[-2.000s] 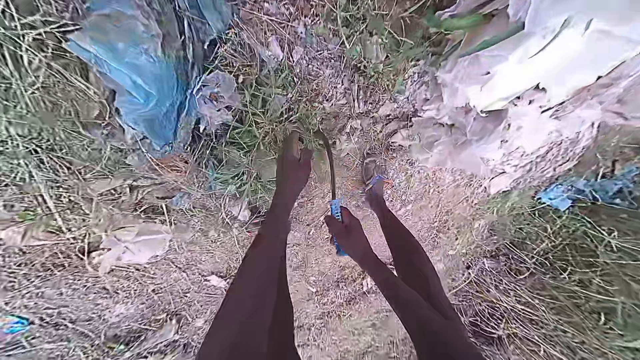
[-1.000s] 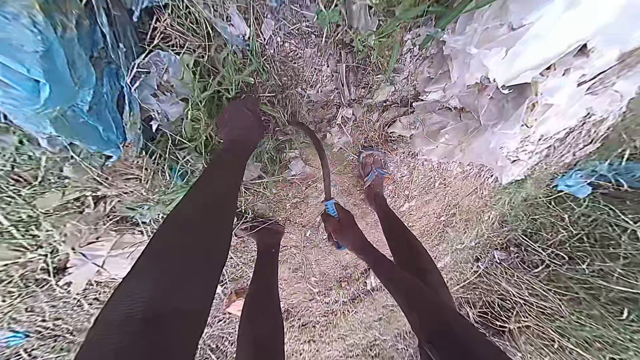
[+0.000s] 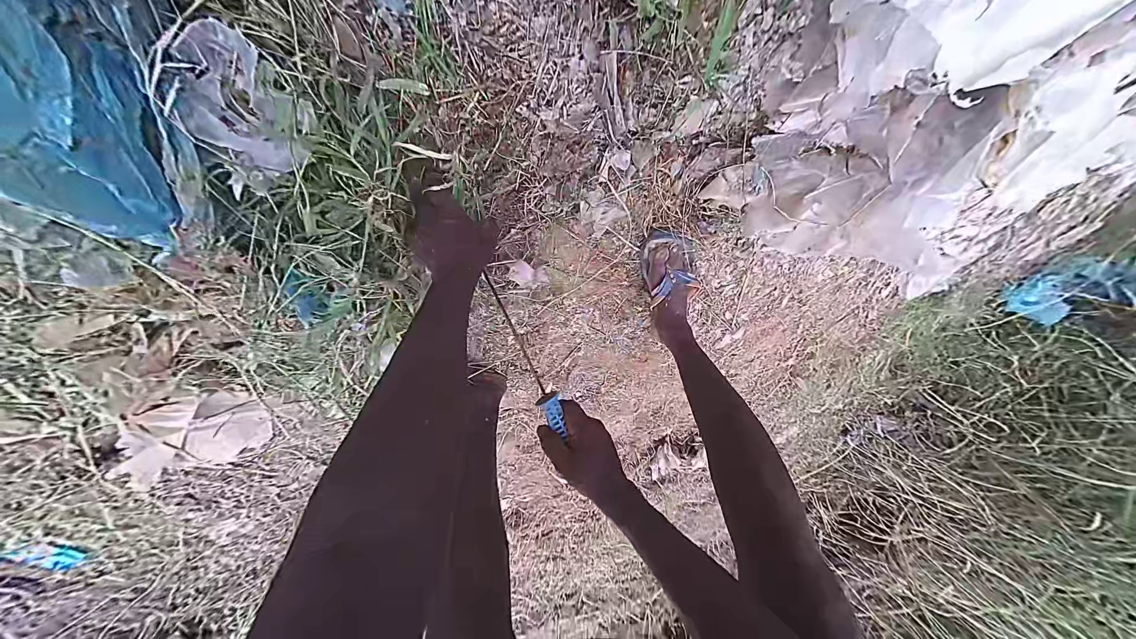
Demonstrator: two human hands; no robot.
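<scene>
My right hand (image 3: 586, 453) is closed round the blue handle (image 3: 555, 415) of a sickle. The sickle's thin dark blade (image 3: 515, 333) runs from the handle up and left toward my left hand, and its far end is hidden behind that hand. My left hand (image 3: 451, 232) is at the right edge of a clump of green grass (image 3: 355, 169), with stems around its fingers. The fingers are dark and blurred, so I cannot tell whether they grip the stems.
My sandalled foot (image 3: 667, 275) stands right of centre; my other foot (image 3: 486, 383) is partly hidden by my left arm. Blue plastic sheeting (image 3: 80, 133) lies upper left, pale torn sheeting (image 3: 896, 151) upper right. Dry grass (image 3: 994, 461) covers the lower right, dry leaves (image 3: 195, 430) the left.
The sickle has turned: its curved blade pointed upward before and now slants up and left to my left hand. My left hand has shifted within the grass clump.
</scene>
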